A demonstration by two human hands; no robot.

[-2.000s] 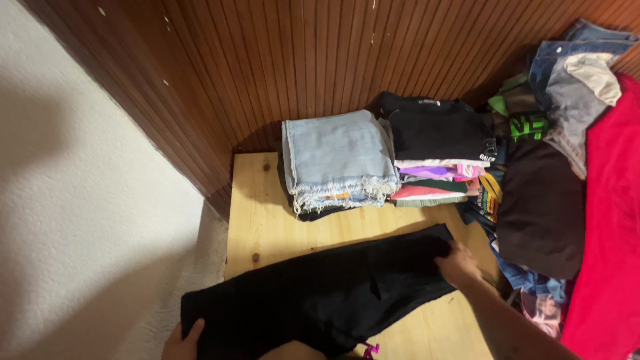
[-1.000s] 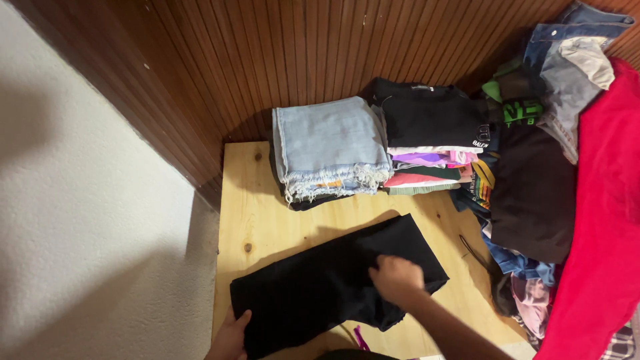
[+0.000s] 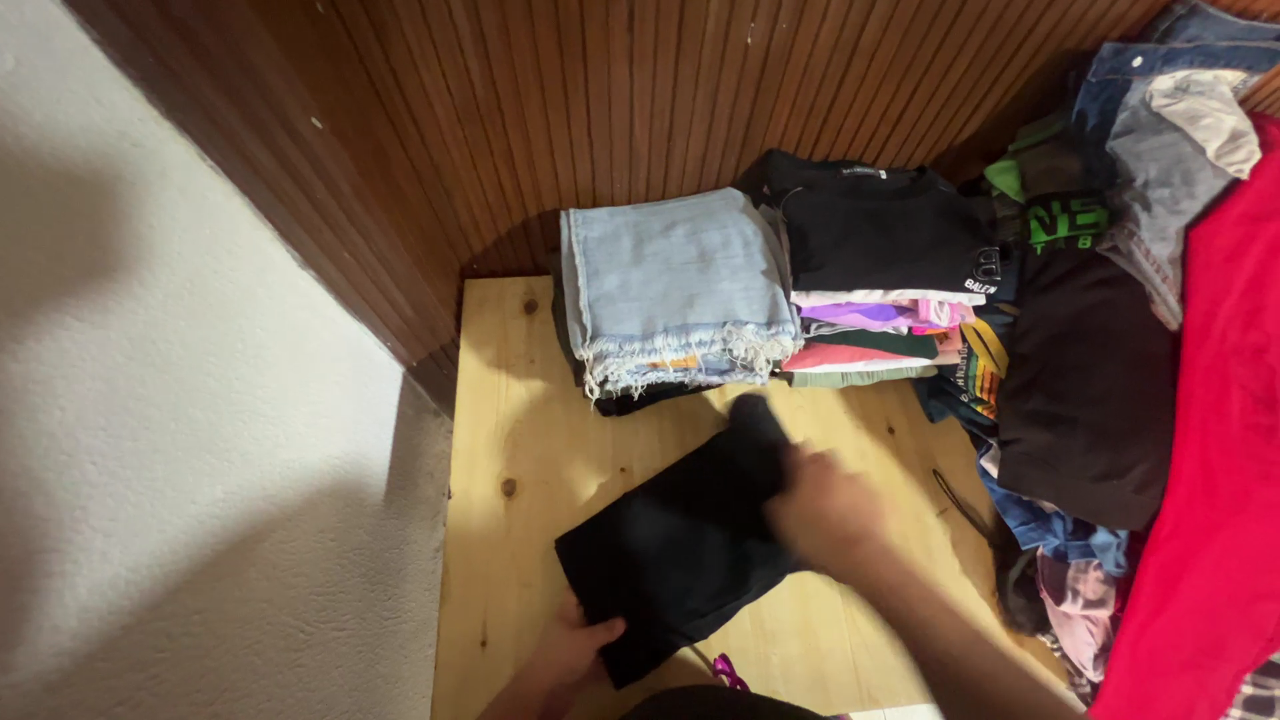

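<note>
A black folded garment (image 3: pixel 680 540) lies over the pale wooden board, its upper right corner lifted and blurred. My left hand (image 3: pixel 570 645) grips its lower left edge, thumb on top and fingers underneath. At the garment's right end is my right hand (image 3: pixel 825 510), closed on the cloth and blurred by motion. Just behind stands a stack of folded light-blue denim with frayed hems (image 3: pixel 675 270). Touching that stack on its right is a pile of folded tops with a black printed shirt (image 3: pixel 880 225) uppermost.
A slatted brown wood panel (image 3: pixel 620 100) rises behind the wooden board (image 3: pixel 510 440). On the left is a white textured wall (image 3: pixel 200 400). Heaped loose clothes fill the right side, including a red garment (image 3: pixel 1220 480) and blue denim (image 3: pixel 1150 70). A purple item (image 3: pixel 728 672) lies near the bottom edge.
The black garment was spread long between my hands and is now folded into a much shorter shape. My right hand was flat on its middle a second ago and now grips its right end.
</note>
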